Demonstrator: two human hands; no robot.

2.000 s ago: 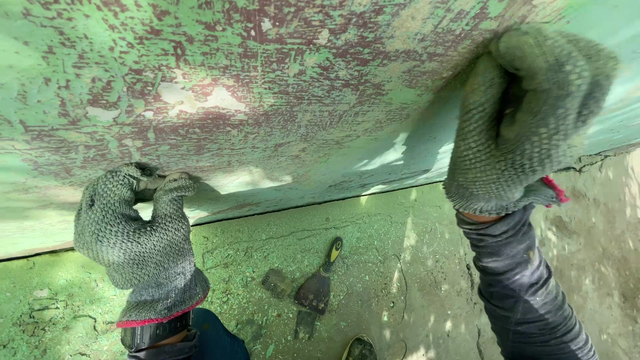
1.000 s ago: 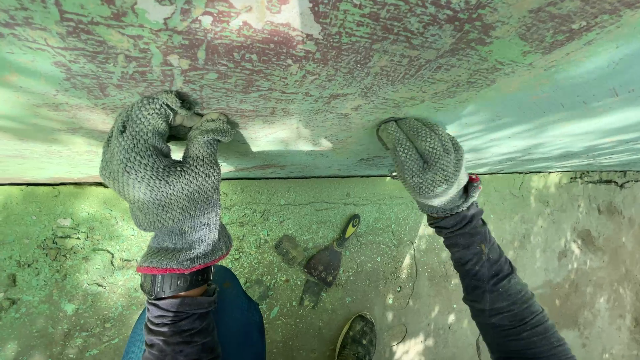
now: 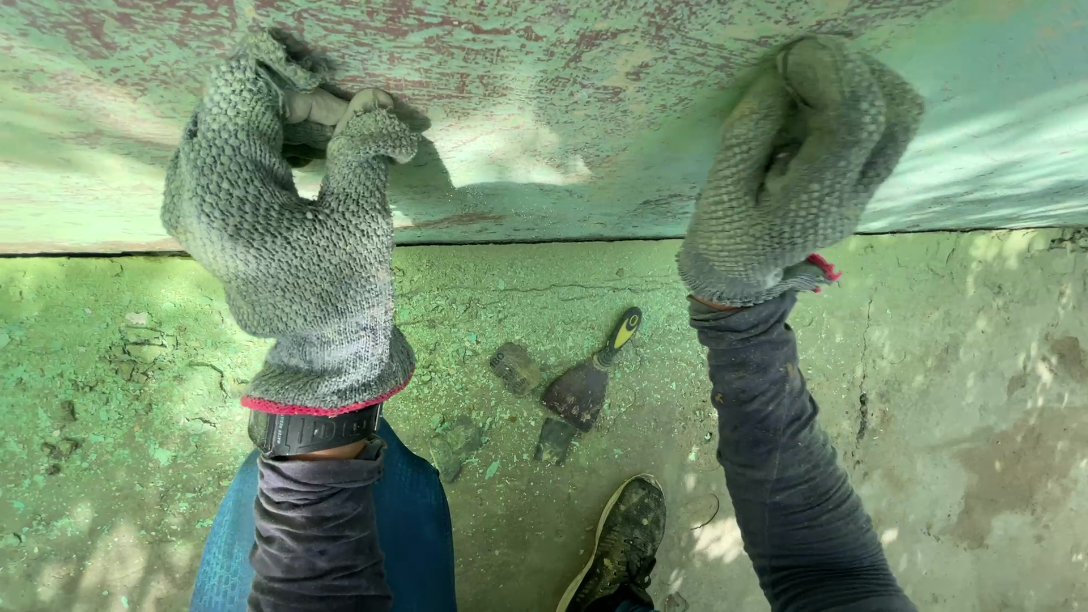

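Observation:
A painted wall point(image 3: 527, 110) in worn green with reddish-brown patches fills the top of the view. My left hand point(image 3: 289, 195), in a grey knit glove with bare fingertips showing, is against the wall at the left, fingers curled and thumb bent toward them; whether something small is between them cannot be told. My right hand point(image 3: 799, 161), also gloved, is at the wall on the right with its fingers curled in; its palm side is shadowed and its contents are hidden. A putty knife point(image 3: 586, 382) with a black and yellow handle lies on the ground between my arms.
Small worn pieces of material point(image 3: 515, 369) lie beside the putty knife. Green paint flakes dot the cracked concrete ground point(image 3: 127, 425). My shoe point(image 3: 625, 535) stands at the bottom, and blue cloth point(image 3: 416, 527) covers my leg. A dark gap runs where wall and ground meet.
My right hand was low on the wall a second ago and is now higher, with its fingers curled. My left hand stays at the wall in a similar curled pose.

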